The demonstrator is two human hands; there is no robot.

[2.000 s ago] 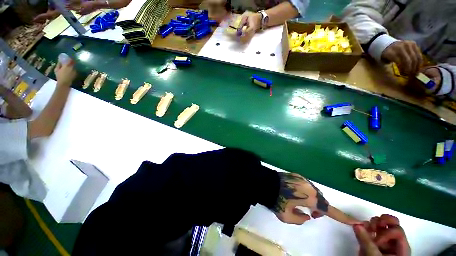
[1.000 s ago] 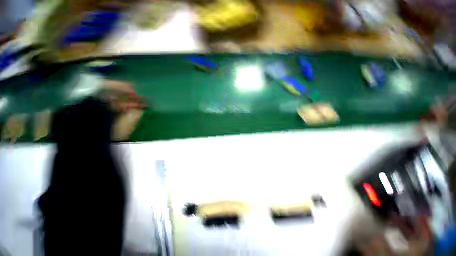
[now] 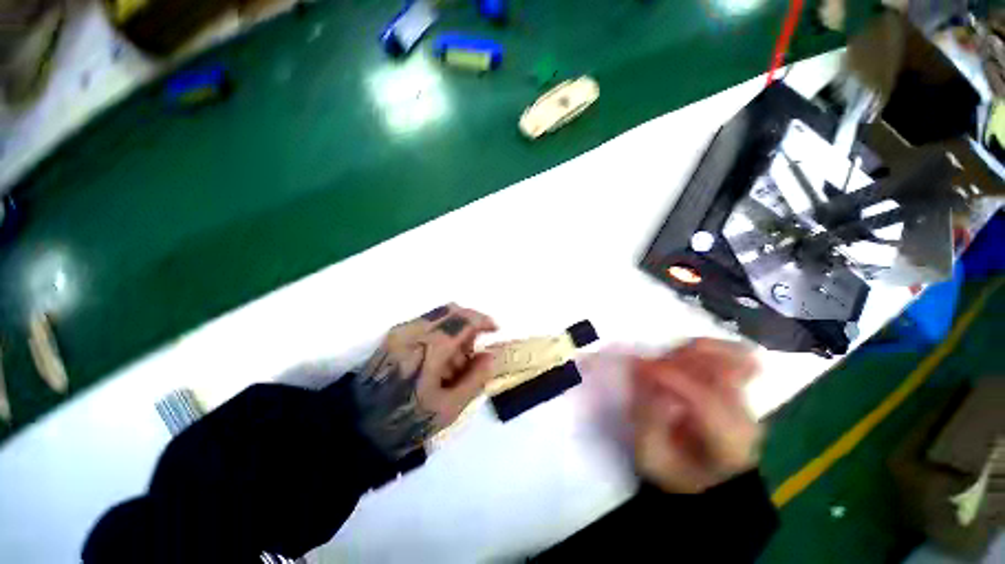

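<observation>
A tan oblong part [image 3: 527,357] lies on the white bench beside a black block [image 3: 537,392], with a small black square [image 3: 582,333] at its right end. My left hand [image 3: 432,369], tattooed, is at the part's left end with fingers curled; whether it grips the part is unclear. Part of another black piece shows under my left wrist. My right hand [image 3: 694,413] is blurred, right of the black block, its fingers bent; I cannot tell whether it holds anything.
A black tape dispenser [image 3: 793,226] with shiny metal plates and a red-lit spot stands at the right. The green belt [image 3: 276,187] carries a tan part [image 3: 559,107] and blue batteries [image 3: 468,51]. A striped strip [image 3: 180,410] lies left of my left arm. A red cord [image 3: 785,42] hangs above the dispenser.
The view has swung to the bench and dispenser. My left hand has moved from over the belt to the tan part on the bench. My right hand has moved from the dispenser to beside the black block.
</observation>
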